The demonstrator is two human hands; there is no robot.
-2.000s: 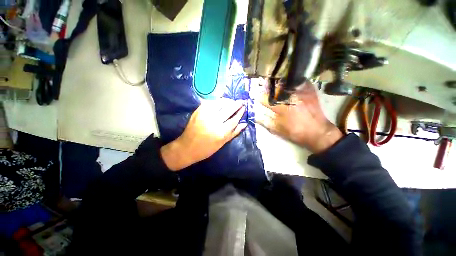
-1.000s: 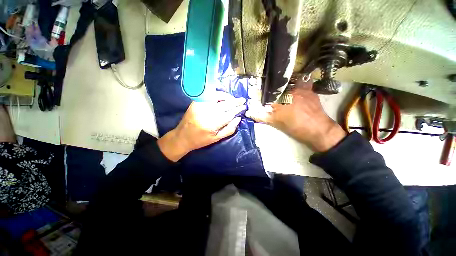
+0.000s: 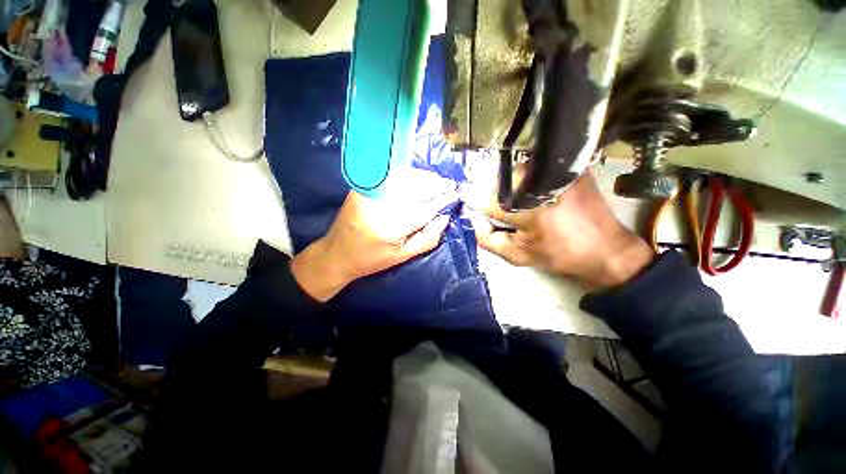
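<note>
A shiny navy panel (image 3: 301, 143) lies on the cream machine table, its front end at the table's near edge. My left hand (image 3: 376, 231) lies on the panel, fingertips pinching its right edge close to the needle area. My right hand (image 3: 566, 227) is at the same edge from the right, its fingertips near the left ones and partly hidden behind the machine's dark, chipped guard (image 3: 557, 120). The sewing machine head (image 3: 733, 56) fills the upper right. A teal lamp bar (image 3: 373, 102) hangs over the panel. Glare hides the needle and presser foot.
A black phone (image 3: 198, 60) with a pale cable and dark cloth strips (image 3: 116, 102) lie at the table's left. Orange and red shears (image 3: 724, 227) and a red-handled tool (image 3: 832, 292) lie at right. A person's patterned clothing (image 3: 42, 319) shows at far left.
The view has shifted slightly, so the machine head and lamp sit differently in the picture. Both hands stay at the panel's edge, with the right fingers slightly more spread.
</note>
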